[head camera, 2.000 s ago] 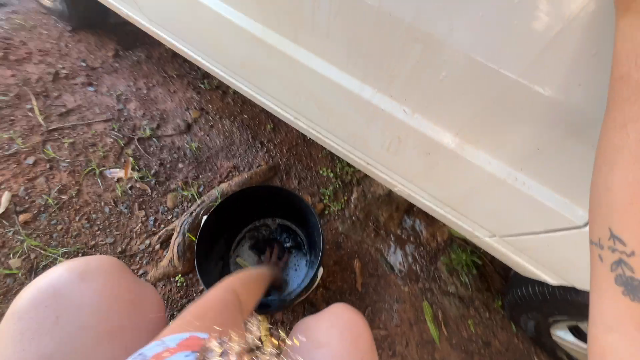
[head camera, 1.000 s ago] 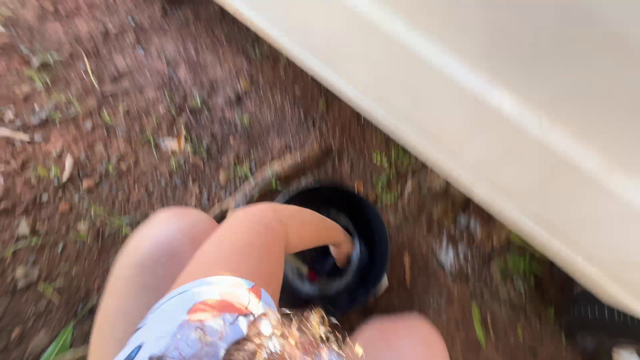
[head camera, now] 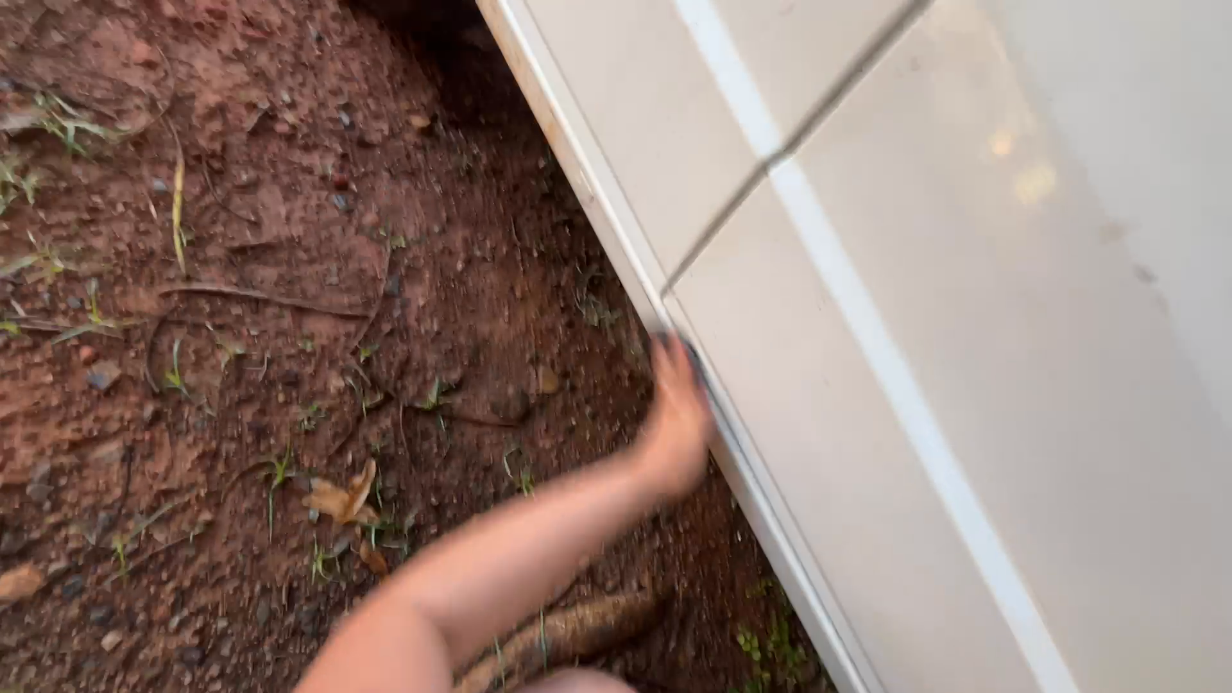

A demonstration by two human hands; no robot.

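My left hand [head camera: 679, 419] is at the lower edge of a cream-coloured vehicle's side, its fingers lying along the sill [head camera: 770, 525] just below the door seam. Under the fingers a small dark thing [head camera: 695, 358], perhaps a cloth or sponge, is pressed against the sill; blur and the hand hide most of it. The left forearm reaches up from the bottom of the view, over the ground. My right hand is out of view. Above the sill, the vehicle's door panel [head camera: 866, 433] fills the right side, with a pale moulding line along it.
Reddish, damp soil [head camera: 289, 385] with pebbles, grass tufts and thin roots covers the left. A dry leaf [head camera: 344, 496] lies there. A thick root or branch [head camera: 577, 630] crosses the bottom beside my knee [head camera: 573, 683]. The vehicle's underside is in shadow at the top.
My left hand was inside a black bucket of water and is now up at the vehicle's sill. The bucket has left the view, which has shifted strongly along the vehicle.
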